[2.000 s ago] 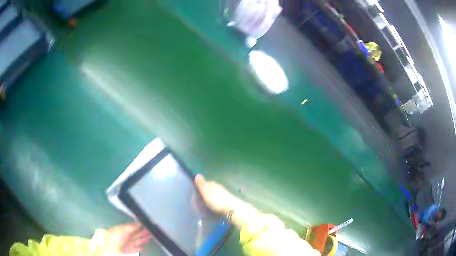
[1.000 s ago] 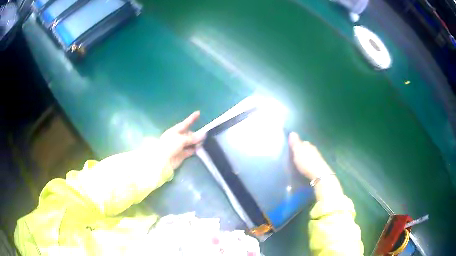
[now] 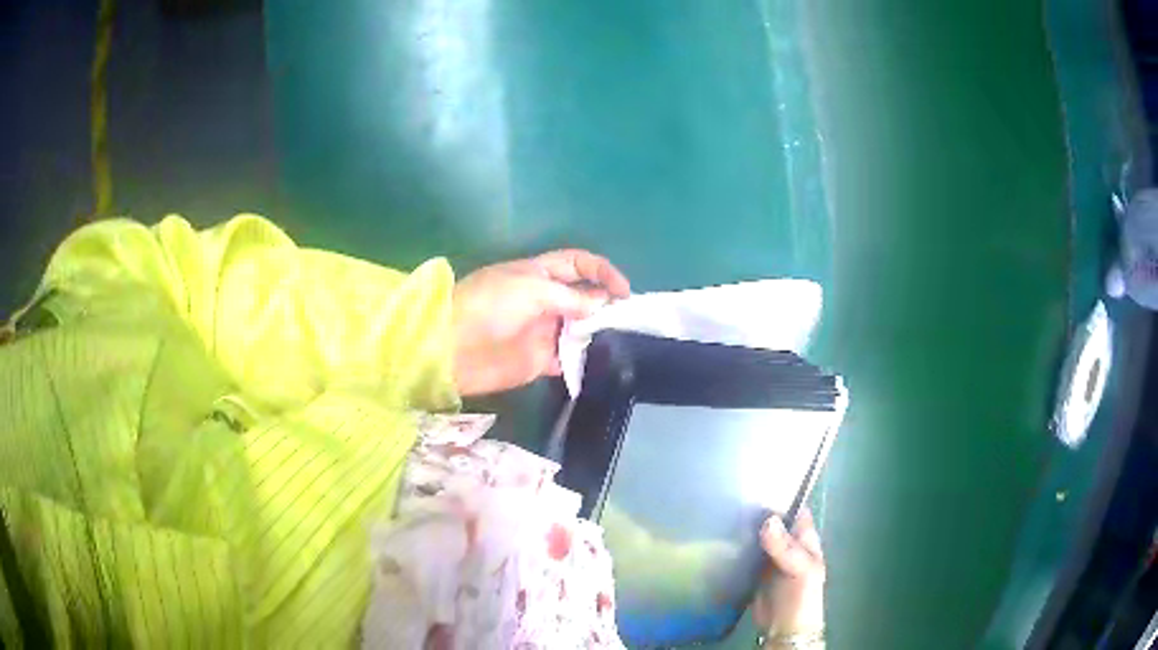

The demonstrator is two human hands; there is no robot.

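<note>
A stack of several black-bordered panels [image 3: 692, 495] with a shiny grey-blue top face is tilted near my lap. A white sheet [image 3: 749, 311] sticks out past the stack's far edge and its left corner. My left hand [image 3: 514, 318] pinches the white sheet at that corner, with thumb and fingers close together. My right hand [image 3: 790, 571] grips the stack's right edge, thumb on the top face. Its other fingers are hidden, and its wrist is cut off by the bottom edge of the picture.
The green mat-covered bench [image 3: 635, 140] runs up and down the picture. A round white disc [image 3: 1084, 377] lies at the far side, with a pale object [image 3: 1139, 248] beside it. A floral apron [image 3: 495, 559] covers my lap. A yellow floor line [image 3: 102, 114] shows at upper left.
The view has turned. The stack is tilted and shows several dark edges. My left hand has moved onto the white sheet's corner. The red tape dispenser and the far panel stacks are out of view.
</note>
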